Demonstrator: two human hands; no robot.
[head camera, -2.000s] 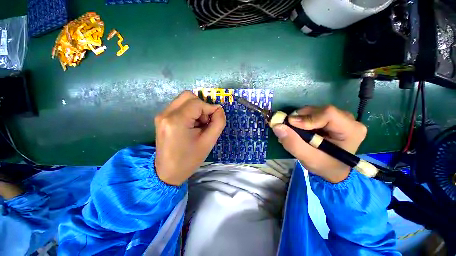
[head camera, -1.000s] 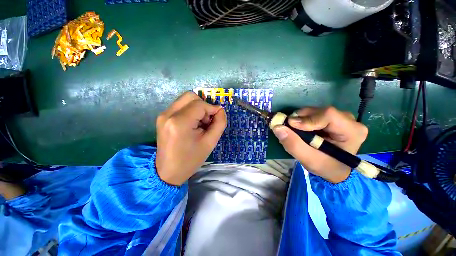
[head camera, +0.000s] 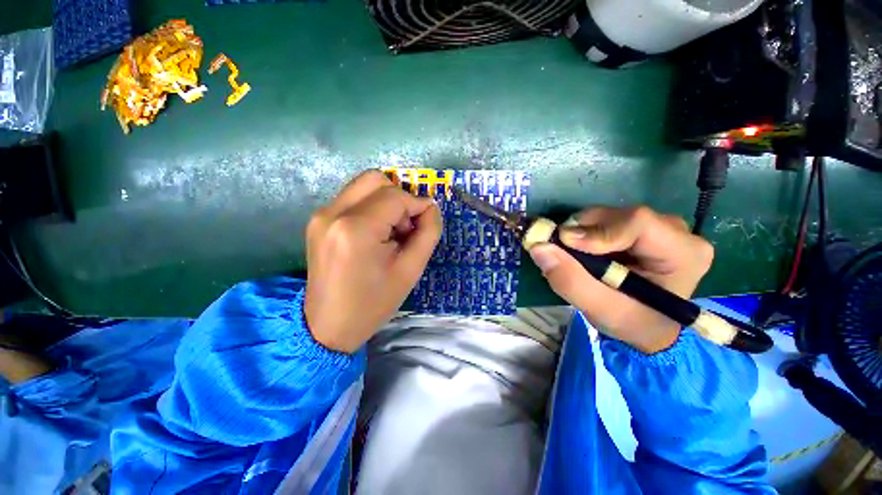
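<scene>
A blue PCB panel (head camera: 474, 256) with rows of small pale marks lies flat in front of me. Yellow-orange flex circuits (head camera: 430, 178) lie along the left part of its top edge. My right hand (head camera: 629, 271) holds the soldering iron (head camera: 658, 293) like a pen, its metal tip at the panel's upper rows, beside the rightmost flex circuit. My left hand (head camera: 372, 261) covers the panel's left side, thumb and forefinger pinched together. Solder wire between those fingers is too fine to make out clearly.
A heap of loose flex circuits (head camera: 155, 72) and a single one (head camera: 230, 79) lie upper left, near bare panels (head camera: 92, 29) and a plastic bag (head camera: 24, 82). A fan (head camera: 464, 21), white cylinder (head camera: 658, 27) and soldering station (head camera: 740, 87) stand behind. A person's blue sleeve (head camera: 58, 396) shows left.
My left hand has shifted very slightly right. The iron's tip stays near the same spot. An orange-red light now glows on the soldering station. The iron's cord has shifted below my right hand.
</scene>
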